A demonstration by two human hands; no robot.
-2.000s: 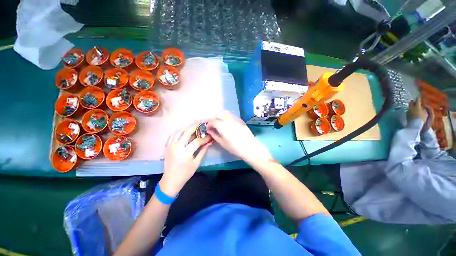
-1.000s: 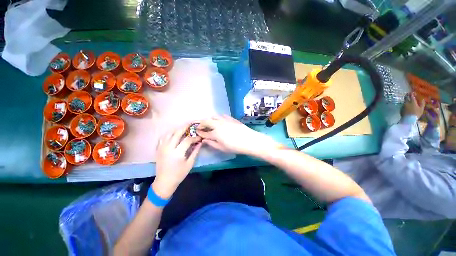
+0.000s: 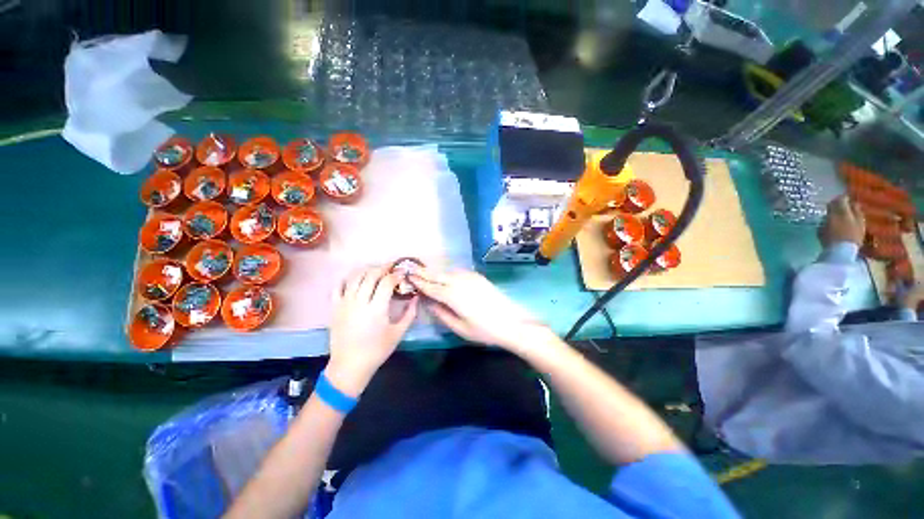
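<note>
My left hand (image 3: 365, 316), with a blue wrist band, holds a small round cup (image 3: 407, 276) over the white sheet. Its dark rim shows between my fingers, with something pale inside; most of its wall is hidden. My right hand (image 3: 474, 304) reaches in from the right with its fingertips at the cup's rim and inside. Whether the right fingers pinch a part cannot be told. Several rows of orange cups (image 3: 248, 307) with green, white and silver pieces inside stand at the left.
An orange screwdriver (image 3: 574, 215) hangs on a black cable beside a blue-sided box (image 3: 540, 154). More orange cups (image 3: 627, 260) stand on brown cardboard (image 3: 724, 238). A clear tray sheet (image 3: 431, 76) lies at the back. A person in grey (image 3: 851, 335) works at right.
My hands stay together at the cup, with the right fingertips now further over its opening. The whole view has shifted. The screwdriver now hangs closer to the box, its cable over the right cups.
</note>
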